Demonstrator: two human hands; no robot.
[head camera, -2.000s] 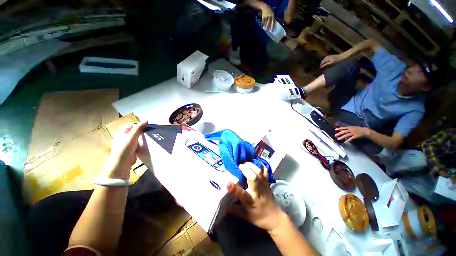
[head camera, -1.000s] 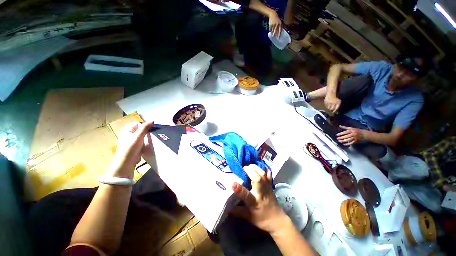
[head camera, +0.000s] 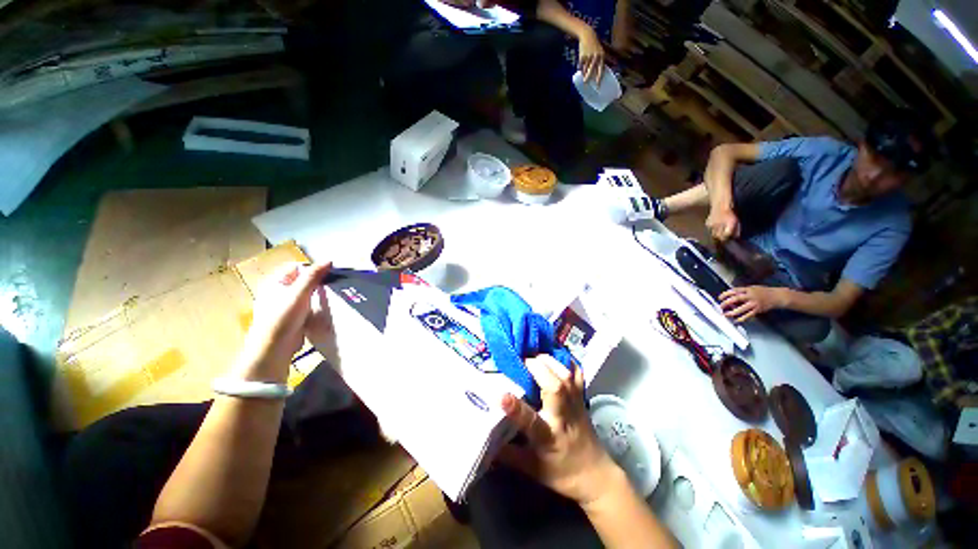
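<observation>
A white printed carton (head camera: 413, 391) with a dark grey and red corner and a device picture lies tilted in front of me, above my lap. My left hand (head camera: 287, 311) grips its upper left corner. My right hand (head camera: 560, 438) holds a crumpled bright blue cloth (head camera: 506, 330) against the carton's right part, with the thumb at the carton's lower right edge. The cloth covers part of the printed face. Part of a side panel with dark and red print shows behind the cloth.
The white-covered table (head camera: 515, 241) bears a dark round bowl (head camera: 409, 248), a white box (head camera: 421, 151), an orange-yellow round tub (head camera: 762, 469), brown dishes (head camera: 739, 387) and a cable bundle (head camera: 686, 339). A person (head camera: 826, 214) sits at the right. Flattened cardboard (head camera: 161, 311) lies at the left.
The cloth has shifted slightly on the carton and is bunched more upright. The carton appears a little further right in view. The seated person's raised arm has come down.
</observation>
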